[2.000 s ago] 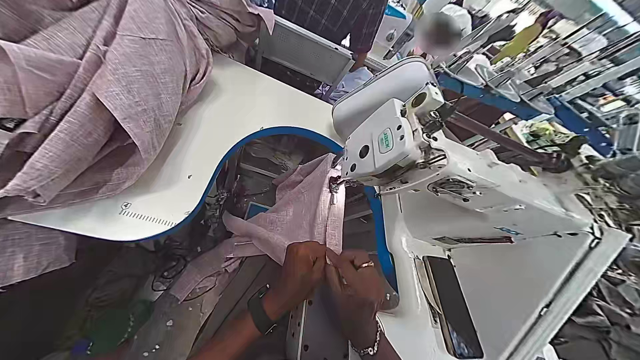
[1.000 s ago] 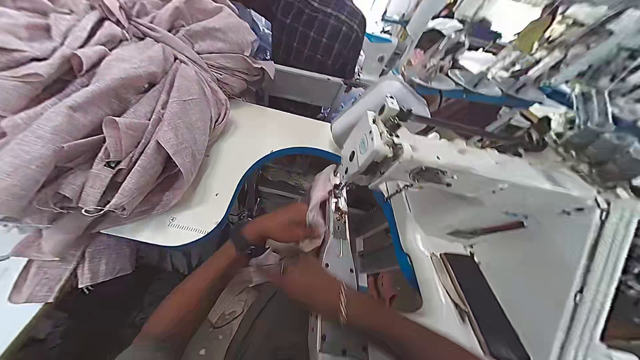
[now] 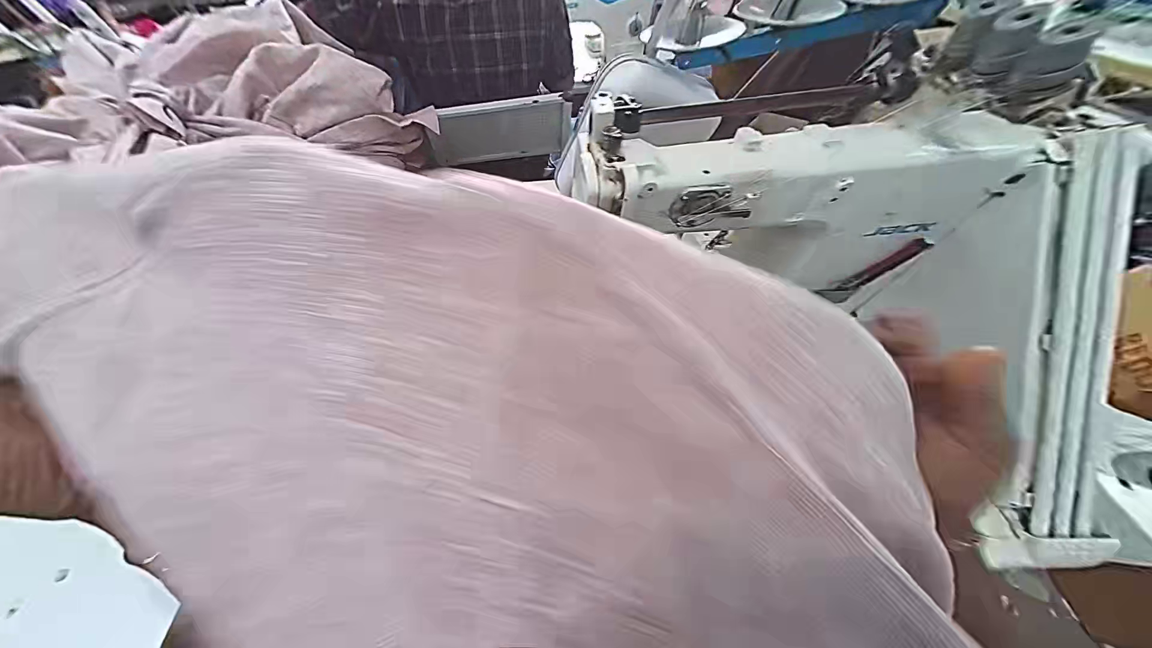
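A pale pink woven cloth (image 3: 504, 387), blurred by motion, is spread wide across the head view and hides much of the table and the sewing area. At its right edge is my right hand (image 3: 958, 396), blurred, with the fingers bent at the cloth's edge. At the far left edge of the view my left hand (image 3: 36, 450) shows only in part beside the cloth, its fingers mostly hidden. Behind the cloth stands a white Jack industrial sewing machine (image 3: 828, 189); its needle area is covered.
A heap of pink cloth (image 3: 297, 81) lies at the back left. Behind it is a person in a checked garment (image 3: 486, 45). Grey thread cones (image 3: 1035, 45) stand at the upper right, and a white surface (image 3: 81, 585) shows at the lower left.
Both hands have left the needle area and moved apart, one to each side. The cloth, bunched at the machine before, is now raised and spread out. The view has shifted.
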